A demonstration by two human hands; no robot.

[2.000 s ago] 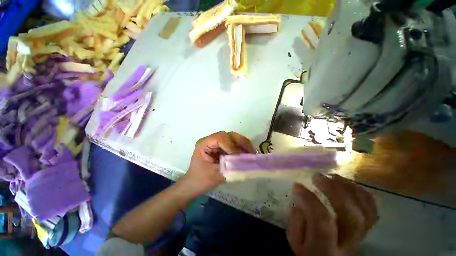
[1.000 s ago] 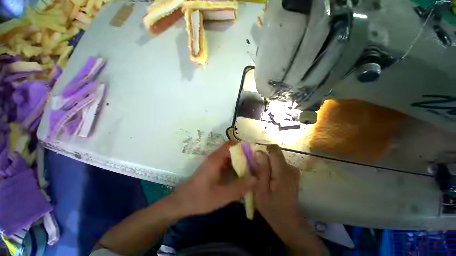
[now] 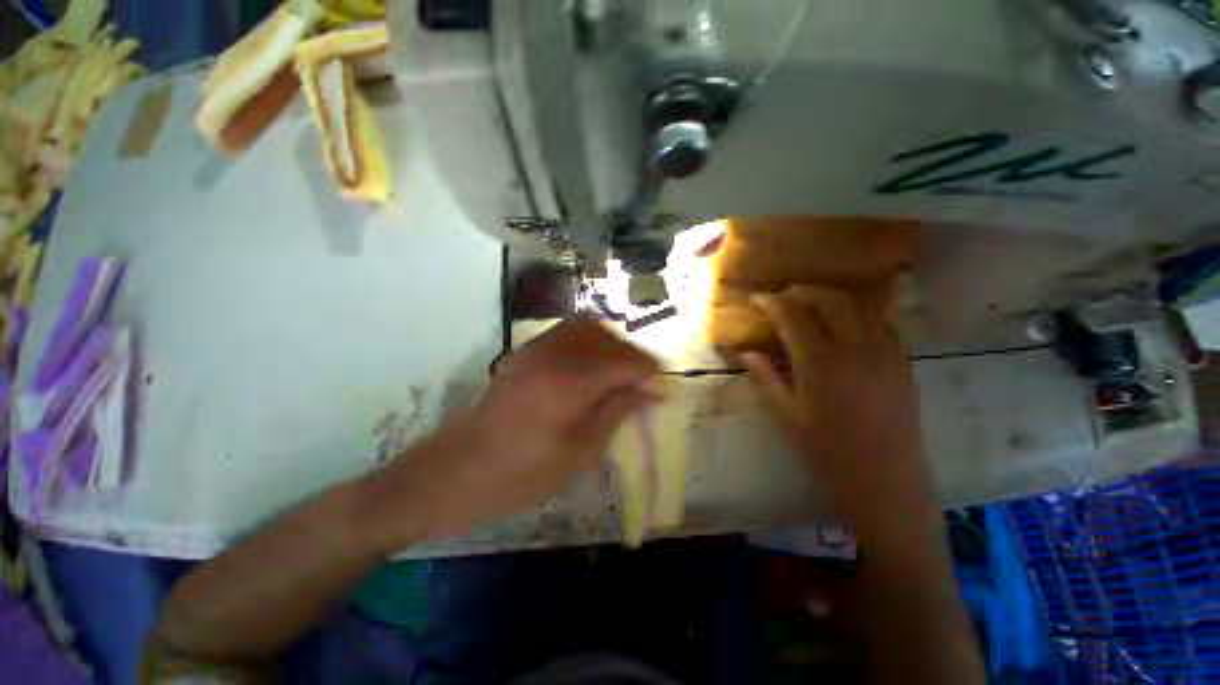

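Observation:
My left hand (image 3: 569, 381) is closed on a joined piece (image 3: 648, 468), pale yellow outside with a thin purple line along its middle. The piece hangs from my fingers over the table's front edge side, just in front of the needle plate (image 3: 546, 292). The presser foot area (image 3: 642, 274) glows under the machine lamp, and the needle cannot be made out. My right hand (image 3: 823, 335) lies on the orange-brown patch (image 3: 803, 254) right of the needle, fingers spread, with nothing visible in it.
The sewing machine (image 3: 830, 107) fills the upper right. Purple strips (image 3: 80, 388) lie at the table's left. Orange-tan pieces (image 3: 341, 127) lie at the far side. A yellow strip pile (image 3: 47, 114) is beyond the left edge. A blue basket (image 3: 1117, 575) is at lower right.
The view has shifted right. My hands, together on the piece before, are now apart. My right hand has let go and moved right onto the patch; my left has brought the piece near the needle.

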